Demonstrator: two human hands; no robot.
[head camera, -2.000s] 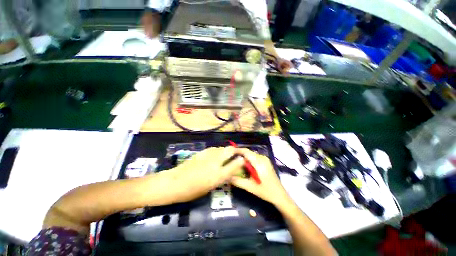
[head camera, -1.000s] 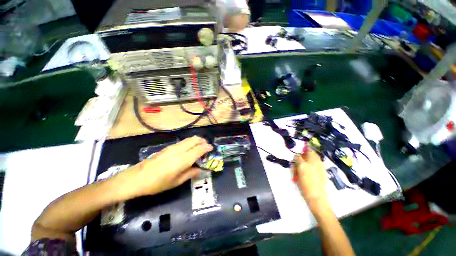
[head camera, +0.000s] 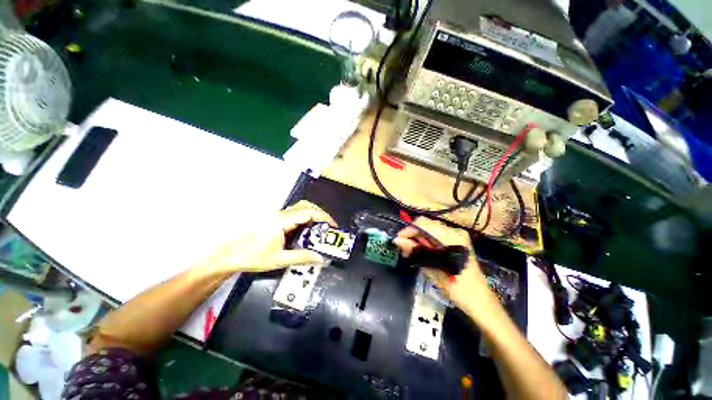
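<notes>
My left hand (head camera: 300, 238) holds an adapter unit (head camera: 334, 241) with a pale face and yellow part, just above the upper end of the left socket strip (head camera: 297, 287). My right hand (head camera: 441, 254) holds a red pen-like tool (head camera: 407, 218) and a dark block (head camera: 446, 259), likely an adapter; the fingers hide part of both. A green circuit board (head camera: 381, 248) lies between the hands on the black test board (head camera: 312, 332). The centre socket strip (head camera: 425, 326) is below my right hand.
Grey stacked instruments (head camera: 492, 94) stand on a wooden board (head camera: 347, 166) behind, with a black cord and red lead. A pile of adapters (head camera: 605, 336) lies at right. A dark flat rectangle (head camera: 87, 157) lies on the left white sheet (head camera: 179, 187). A fan (head camera: 31, 90) is far left.
The view has turned left. My right hand has moved from the adapter pile back over the black board and now holds a dark block with the red tool. My left hand still holds the yellow-part unit.
</notes>
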